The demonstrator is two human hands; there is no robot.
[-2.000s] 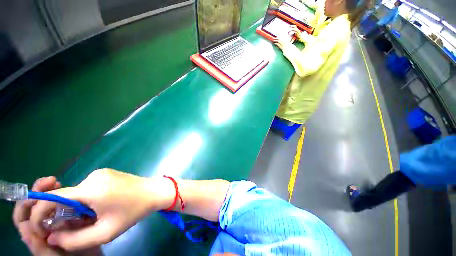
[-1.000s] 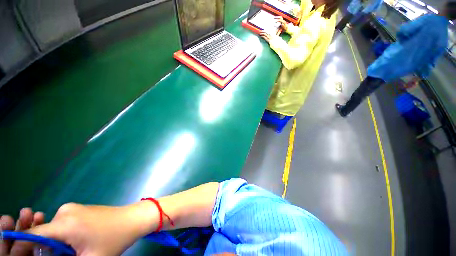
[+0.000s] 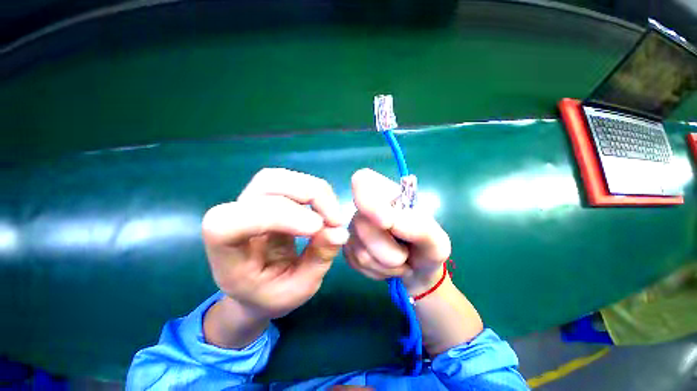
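My right hand, with a red string bracelet, is closed around blue network cables that hang down toward my lap. One clear plug stands up above the hand on a short length of blue cable. A second clear plug shows at the index finger. My left hand is beside it, thumb and index fingertips pinched together close to the right fingers. A tiny pale spot shows between the hands; whether the left fingertips hold something is unclear.
The hands are over a shiny green bench. An open laptop sits on a red-orange tray at the right. Part of a yellow garment and a blue stool show at the lower right.
The view has turned from along the bench to face it, so the laptop now shows at the right. My right hand with the cables is now central, and my left hand is clearly in view beside it.
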